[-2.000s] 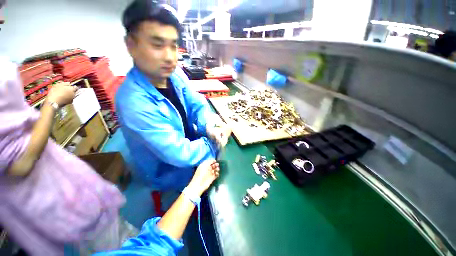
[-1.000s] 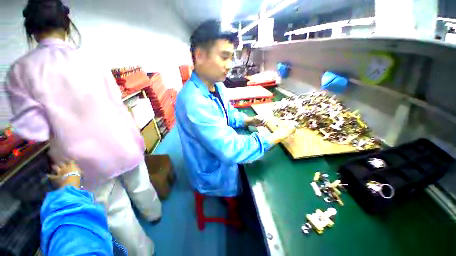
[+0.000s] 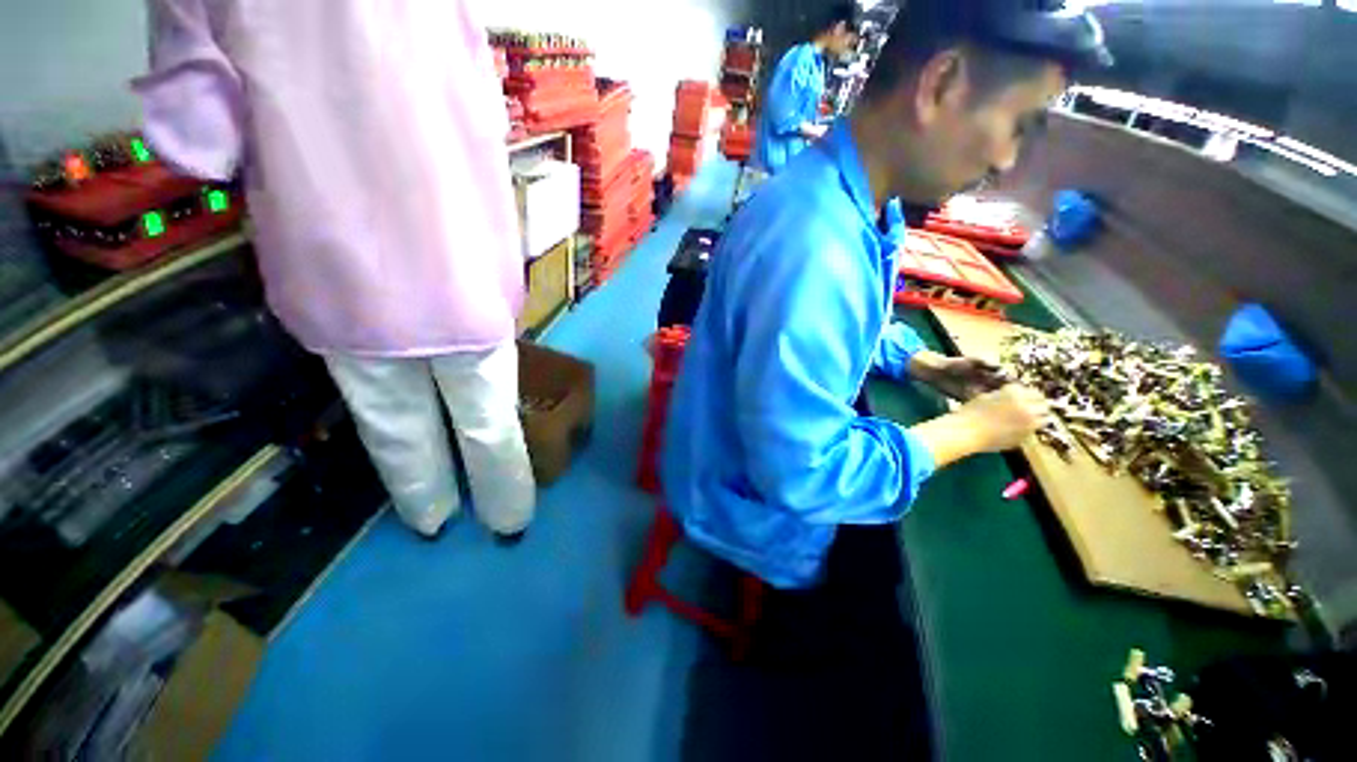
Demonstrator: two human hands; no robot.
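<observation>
Neither of my hands is in the picture. A small cluster of cream and silver sub-assemblies (image 3: 1155,712) lies on the green bench (image 3: 975,640) at the bottom right. The black compartment tray (image 3: 1265,700) is beside it, dark and cut off by the lower right edge. A large gold-silver heap of sub-assemblies (image 3: 1161,432) lies on the brown board (image 3: 1109,543). A person in a blue smock (image 3: 789,357) sits at the bench with both hands at the heap's near edge.
A person in pink (image 3: 387,179) stands at the left beside shelving. Red trays with green and red lights (image 3: 134,216) sit on the left shelf. Stacked red trays (image 3: 610,179), a cardboard box (image 3: 551,410) and a red stool (image 3: 670,581) stand along the blue floor. Another blue-smocked person (image 3: 789,107) is farther back.
The view has swung left and down, so the bench items shifted right. My left hand, earlier reaching out at the left, has left the picture. The seated person's hands remain by the heap.
</observation>
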